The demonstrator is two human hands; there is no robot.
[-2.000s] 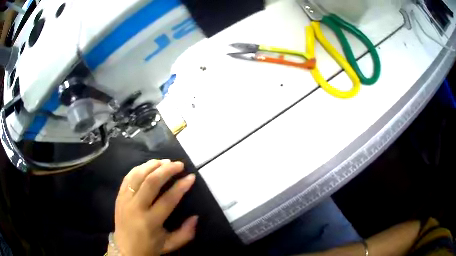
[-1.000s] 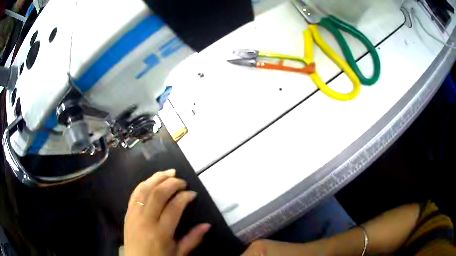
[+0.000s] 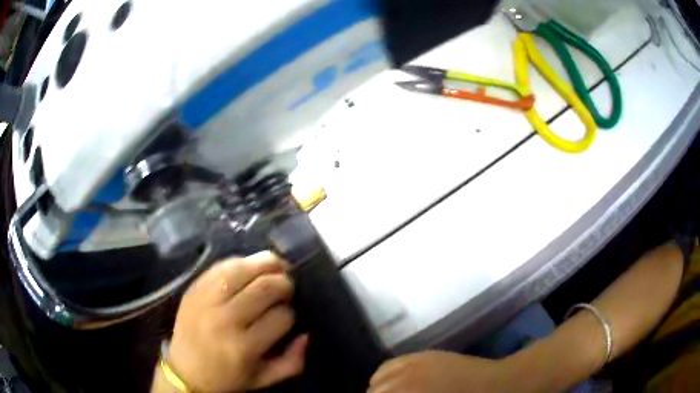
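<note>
The dark garment piece (image 3: 330,307) lies under the machine head and runs down past the table's front edge. My left hand (image 3: 238,322) is on it just below the presser foot area (image 3: 257,199), with fingers curled and gripping the cloth. My right hand (image 3: 418,372) is at the bottom edge of the picture, partly cut off, closed at the cloth's lower right edge. The needle tip cannot be made out.
The white machine head (image 3: 153,69) fills the upper left, with a shiny curved guard (image 3: 46,295) in front. Orange and yellow snips (image 3: 468,92) and green and yellow shears (image 3: 572,100) lie on the white table (image 3: 430,184). A ruler edge (image 3: 568,272) borders it.
The view has shifted, so machine and tools appear farther right. My left hand has curled its fingers, which lay flatter before. My right hand has come into view at the cloth's edge.
</note>
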